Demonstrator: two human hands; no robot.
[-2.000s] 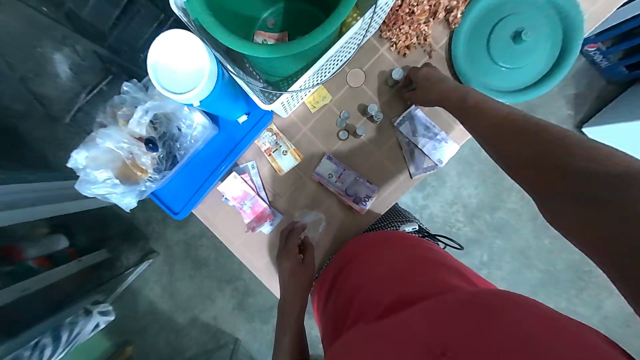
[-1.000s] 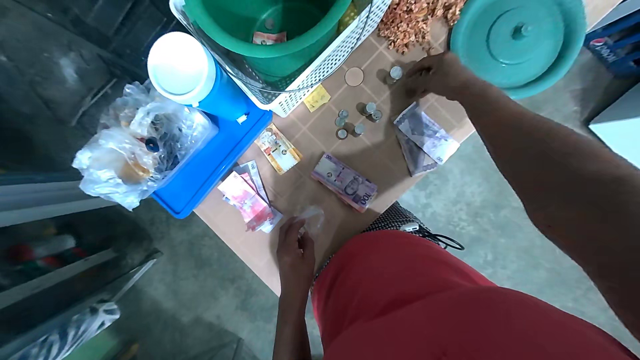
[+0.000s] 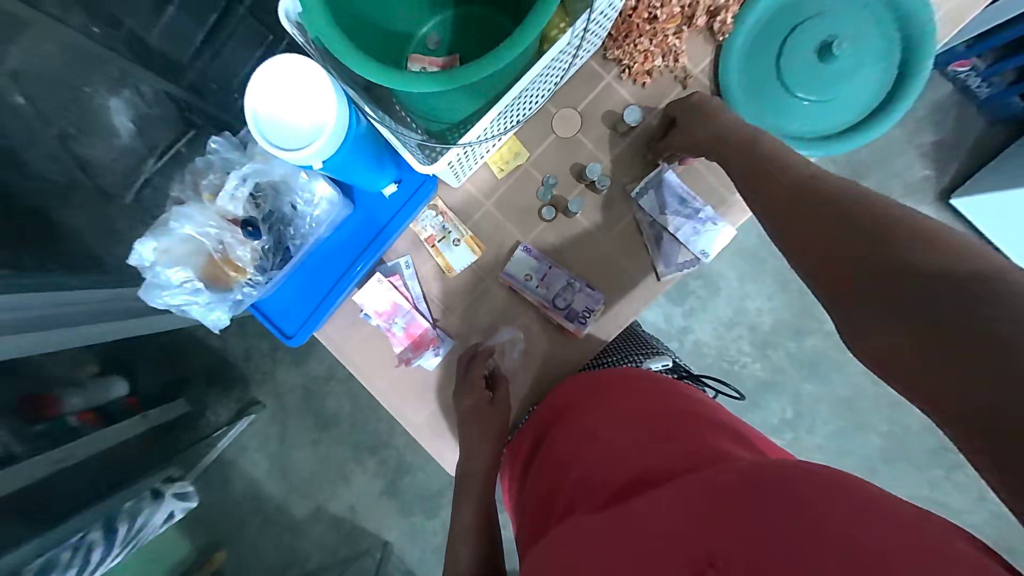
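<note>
My left hand (image 3: pixel 482 384) rests at the table's near edge, its fingers curled on a small clear plastic bag (image 3: pixel 506 349). My right hand (image 3: pixel 686 132) is bent down over the tabletop between the coin stacks and the green lid; its fingertips are hidden. Several short stacks of coins (image 3: pixel 592 172) stand left of it, one stack (image 3: pixel 632 116) close by. Below it lie loose purple banknotes (image 3: pixel 680 216). A thick pile of purple banknotes (image 3: pixel 554 288) is at the middle, an orange banknote (image 3: pixel 446 237) to its left, and mixed pink and grey banknotes (image 3: pixel 400 316) near my left hand.
A green bucket (image 3: pixel 432 88) holding a banknote stands in a white plastic basket (image 3: pixel 480 152). Beside it are a blue jug with a white lid (image 3: pixel 296 108), a blue plastic lid (image 3: pixel 320 288) and clear plastic bags (image 3: pixel 232 232). A round green lid (image 3: pixel 824 64) and reddish dried food pieces (image 3: pixel 656 40) lie at the back.
My right hand has moved from beside the far coin stack slightly toward the loose purple banknotes. My left hand has stayed by the plastic bag.
</note>
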